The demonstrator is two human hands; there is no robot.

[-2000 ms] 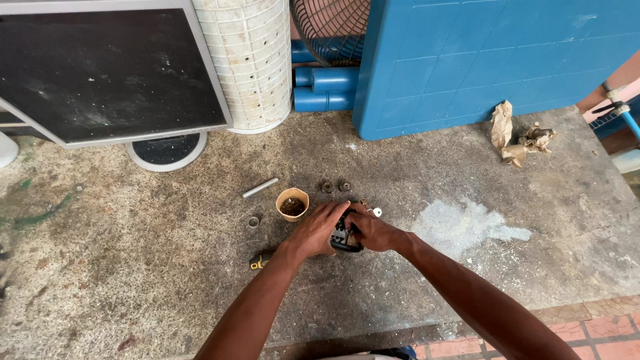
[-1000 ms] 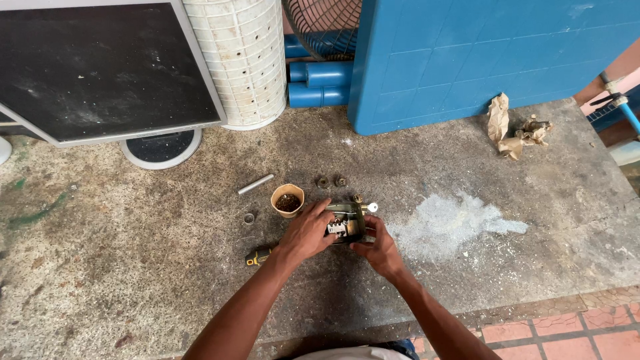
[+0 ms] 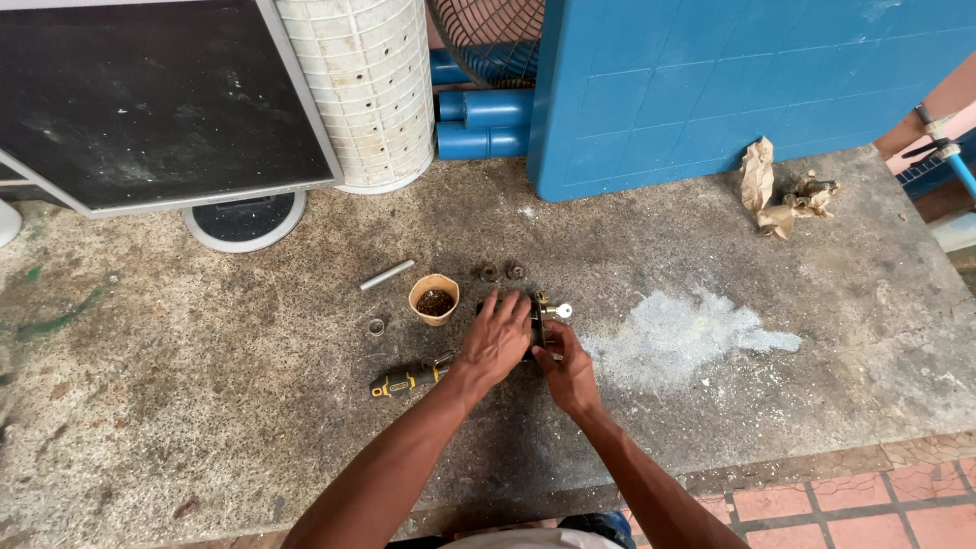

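My left hand (image 3: pixel 497 337) lies over a dark metal lock case (image 3: pixel 537 335), covering most of it. Thumb and fingers of my right hand (image 3: pixel 563 366) grip the case's right edge. A key (image 3: pixel 563 310) with a pale round head sticks out to the right of a brass lock cylinder at the case's upper right. Left of my left hand stands a paper cup (image 3: pixel 435 299) with small dark bits inside. A black and yellow screwdriver (image 3: pixel 404 381) lies by my left wrist. Two small round metal parts, one of them a ring-like piece (image 3: pixel 489 272), sit above my left hand.
A metal rod (image 3: pixel 387 274) and a metal ring (image 3: pixel 376 327) lie left of the cup. Behind stand a monitor (image 3: pixel 152 107), a white perforated cylinder (image 3: pixel 374 91), blue pipes (image 3: pixel 499 108) and a blue panel (image 3: pixel 709 91). Crumpled brown paper (image 3: pixel 757 179) and pale powder (image 3: pixel 686 335) are at the right.
My left hand has shifted over the lock case, whose inside showed between my hands one second ago and is now mostly covered. My right hand remains at its right side.
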